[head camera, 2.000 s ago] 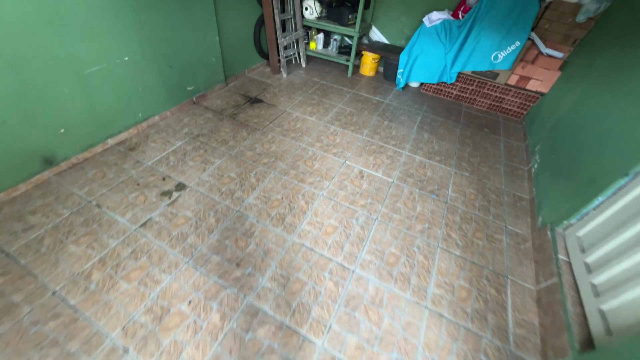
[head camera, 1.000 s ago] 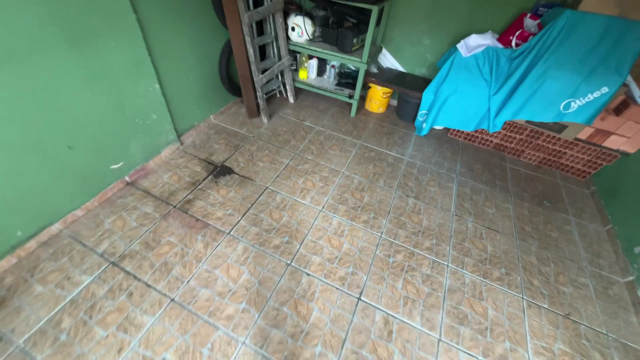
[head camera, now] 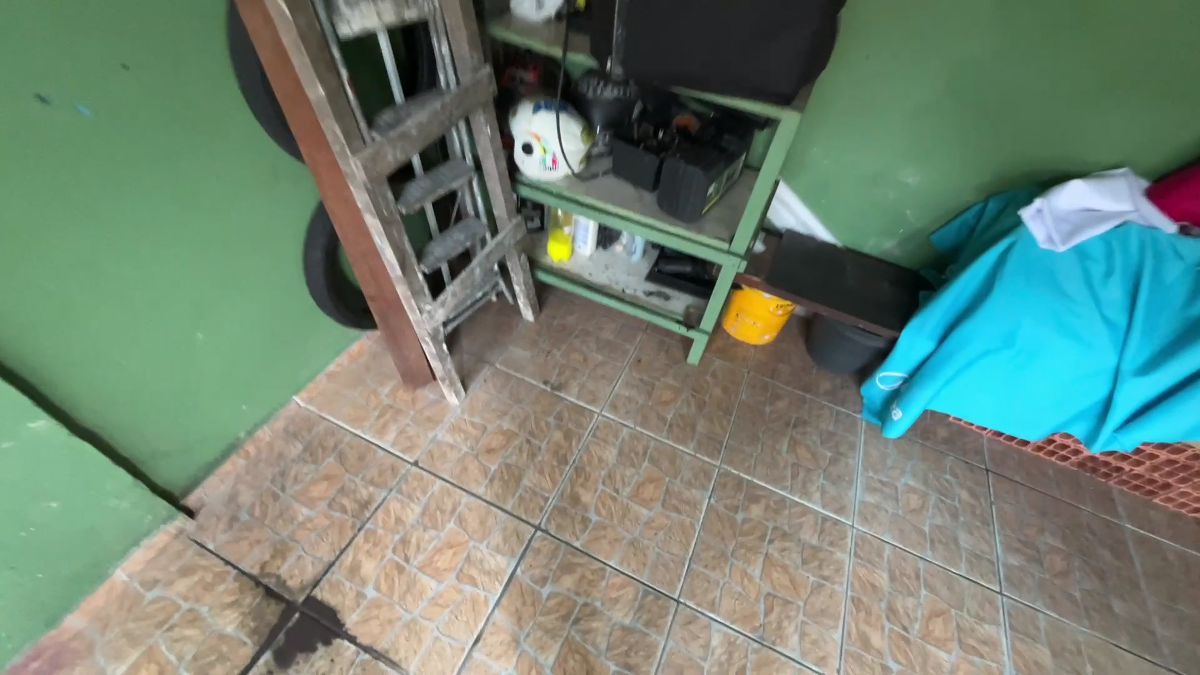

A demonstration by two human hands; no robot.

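Neither my left hand nor my right hand shows in the head view. A worn wooden stepladder [head camera: 427, 141] stands beside a reddish-brown post [head camera: 328, 206] at the upper left. Right of it is a green shelving unit [head camera: 637, 230]. Its middle shelf holds a round white object with colored marks [head camera: 548, 141] and a black box-like object [head camera: 703, 173]. On the lower shelf stand a bottle of yellow liquid [head camera: 560, 234] and a white bottle [head camera: 585, 234]. A yellow bucket [head camera: 756, 315] and a dark bucket [head camera: 844, 343] sit on the floor to the right.
Dark tires [head camera: 336, 267] lean at the green wall [head camera: 150, 225]. A turquoise cloth [head camera: 1041, 328] drapes over a pile at the right, above red hollow bricks [head camera: 1097, 459], with a white cloth [head camera: 1083, 208] on top. The tiled floor [head camera: 637, 487] bears a dark stain [head camera: 305, 633].
The view has moved closer to the ladder and shelving, which now stand nearer. The pale slatted thing at the right edge two seconds ago is out of view.
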